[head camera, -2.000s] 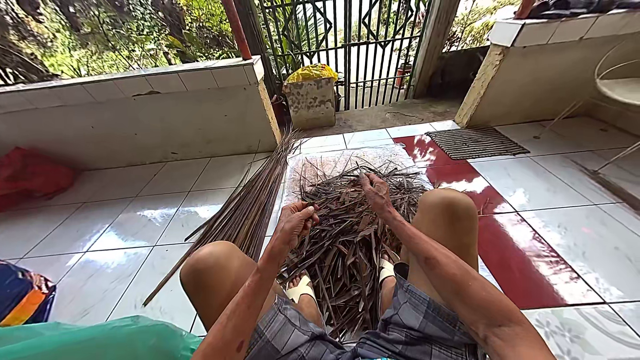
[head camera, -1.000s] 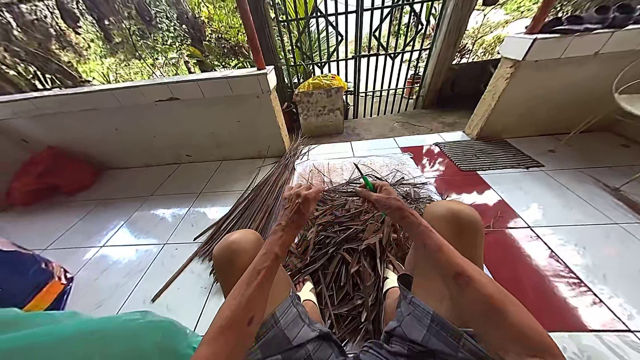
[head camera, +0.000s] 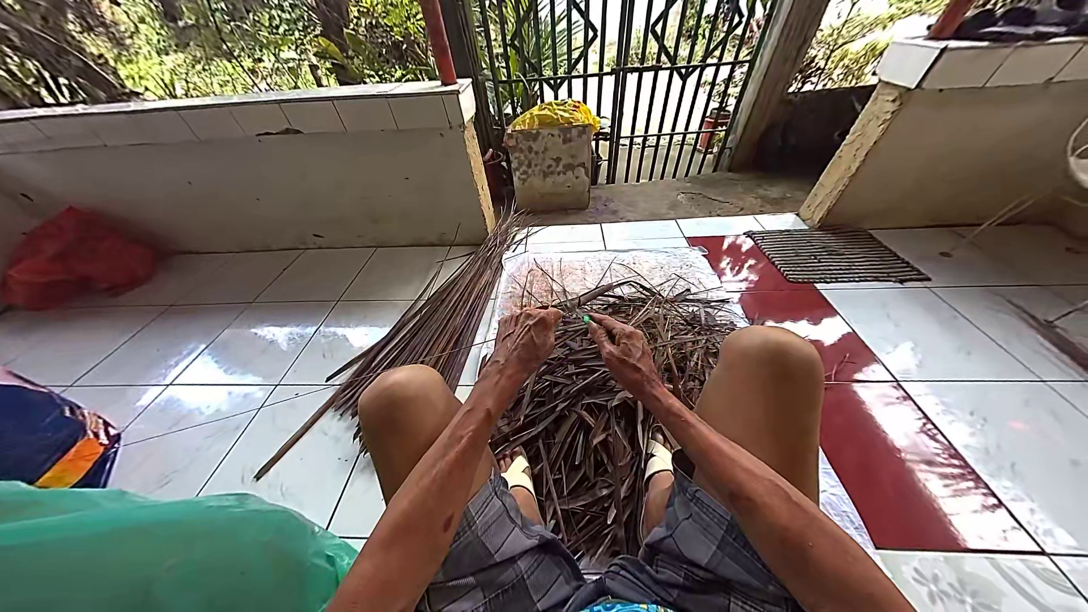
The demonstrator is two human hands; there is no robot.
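Both hands are close together above a heap of dry brown leaf strips (head camera: 586, 433) between my legs. My left hand (head camera: 529, 340) is closed on a thin dry leaf strip, whose long thin end trails out to the lower left. My right hand (head camera: 625, 348) grips a small tool with a green handle (head camera: 586, 319), mostly hidden by the fingers; its blade is too small to make out. Left of the heap lies a bundle of long dry palm-leaf ribs (head camera: 425, 331). A pale woven sheet (head camera: 612, 265) is spread under the heap.
A green plastic bag (head camera: 161, 544) is at the lower left, beside a dark blue and orange bag (head camera: 59, 433). A red bag (head camera: 81, 259) sits by the low wall. A slatted mat (head camera: 837, 255) lies at the right, and a metal gate (head camera: 629, 93) stands ahead.
The green-handled tool, standing out from my right hand one second ago, now shows only as a small green tip. A long thin strand now stretches to the left from my left hand.
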